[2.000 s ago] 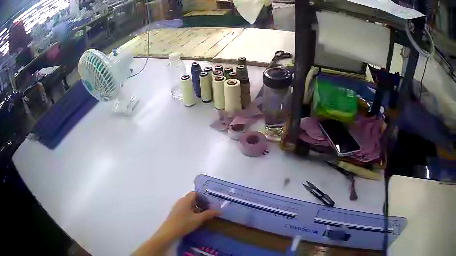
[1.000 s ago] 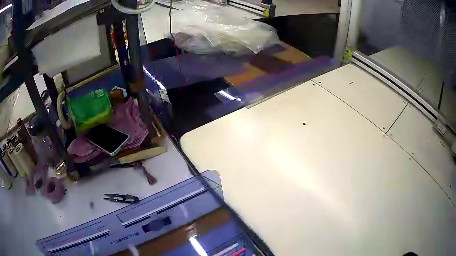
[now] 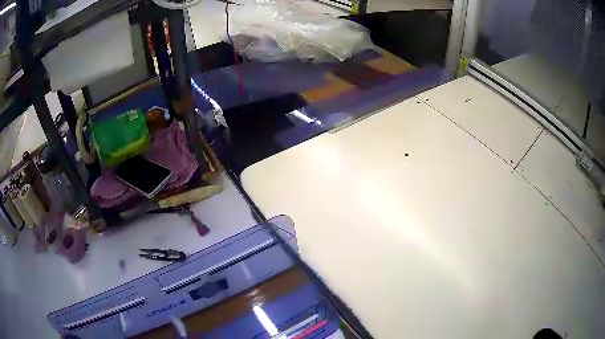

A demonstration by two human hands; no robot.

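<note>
A clear bluish plastic sewing template (image 3: 146, 288) lies at the bottom left, cut off by the lower edge, its rounded right corner reaching over the edge of the cream board. Its upper leaf shows two long slots with black-and-white edges, blue lettering and a small dark rectangle (image 3: 208, 289). A brown strip (image 3: 265, 294) shows below the leaf, with white and red lines near the bottom edge. Dark thread snips (image 3: 162, 254) lie open behind the template. Neither my left hand nor my right hand is in view.
A large cream board (image 3: 424, 218) fills the right, with a small dark object at its bottom edge. A dark-framed shelf holds a phone (image 3: 142, 175), green packet (image 3: 121, 137) and pink cloth (image 3: 178, 153). Thread cones (image 3: 28, 206) and tape rolls (image 3: 71, 243) stand left. Crumpled clear plastic (image 3: 292, 33) lies behind.
Two seconds ago my left hand held the template's left end; it is out of view now. The view has swung right to the cream board. Since one second ago it has shifted only slightly.
</note>
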